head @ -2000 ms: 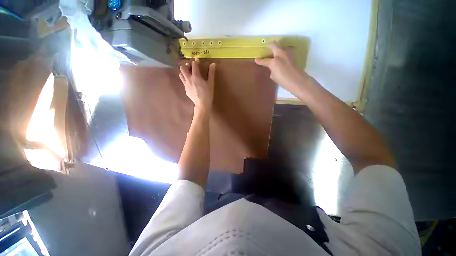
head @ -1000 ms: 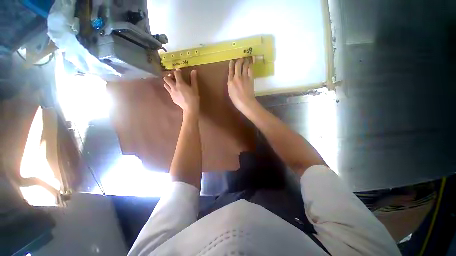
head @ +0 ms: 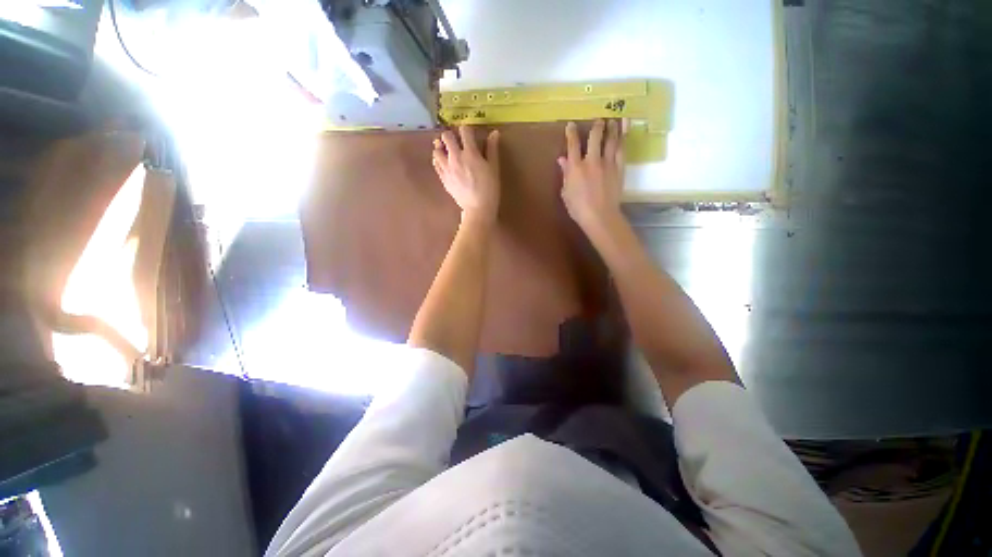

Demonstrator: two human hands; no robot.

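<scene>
A large brown panel [head: 370,207] lies flat, its upper edge against the lower side of the yellow template [head: 555,106]. The template has small holes and dark handwriting. The grey-white sewing head [head: 397,71] stands at the template's left end. My left hand [head: 469,176] rests flat on the panel near the sewing head, fingertips at the template's edge. My right hand [head: 594,180] rests on the panel near its right end, fingertips at the template. Both hands hold nothing. The needle area cannot be made out.
A brown pile [head: 103,261] hangs at the left under strong glare. A white bed [head: 718,65] with a tan rim lies behind the template. The shiny metal table [head: 870,272] extends right. A lit screen [head: 27,528] shows at lower left. Striped cloth is at lower right.
My right hand has come off the template's right part and lies flat on the panel beside my left hand. The view has shifted. The panel and template look unmoved relative to each other.
</scene>
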